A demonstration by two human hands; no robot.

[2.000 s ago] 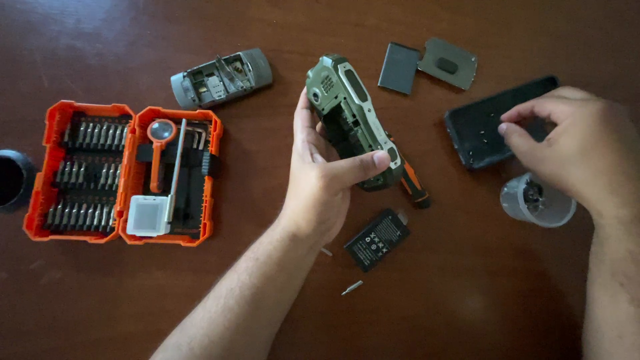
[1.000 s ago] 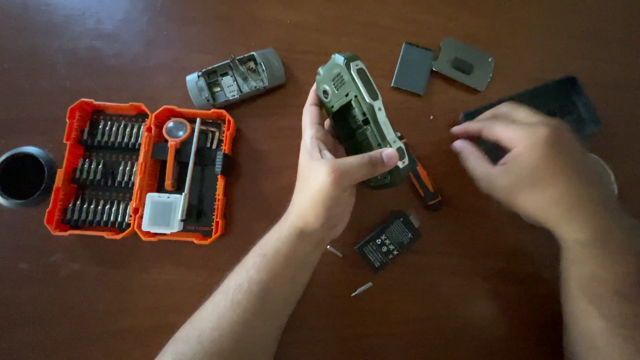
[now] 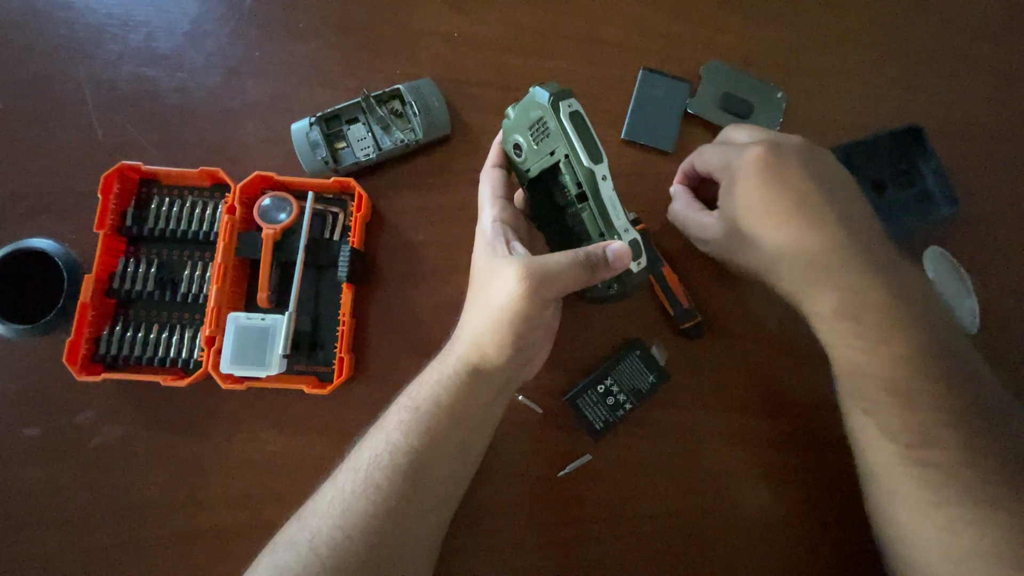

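My left hand (image 3: 520, 280) holds a green rugged mobile phone (image 3: 540, 132) upright at a tilt, its battery bay uncovered and the thumb on its lower side. My right hand (image 3: 752, 200) hovers right of the phone with thumb and index fingertips together; whether something tiny is between them cannot be told. An orange and black screwdriver (image 3: 672, 288) lies partly behind the phone. Below it are a black battery (image 3: 616, 388) and two small metal bits, one a screwdriver bit (image 3: 574, 465). A dark flat battery (image 3: 656, 110) and a green back cover (image 3: 740, 96) lie beyond.
An orange bit case (image 3: 224, 280) stands open at left, holding bits, a magnifier (image 3: 277, 210) and a clear box (image 3: 253, 344). A dark round cup (image 3: 36, 286) is beside it. A grey opened phone (image 3: 372, 126) lies behind. At right are a black tray-like object (image 3: 900, 180) and a translucent container (image 3: 950, 288).
My right hand has moved from over the black object at the right leftward, toward the phone. My left hand keeps hold of the phone. The view has shifted somewhat.
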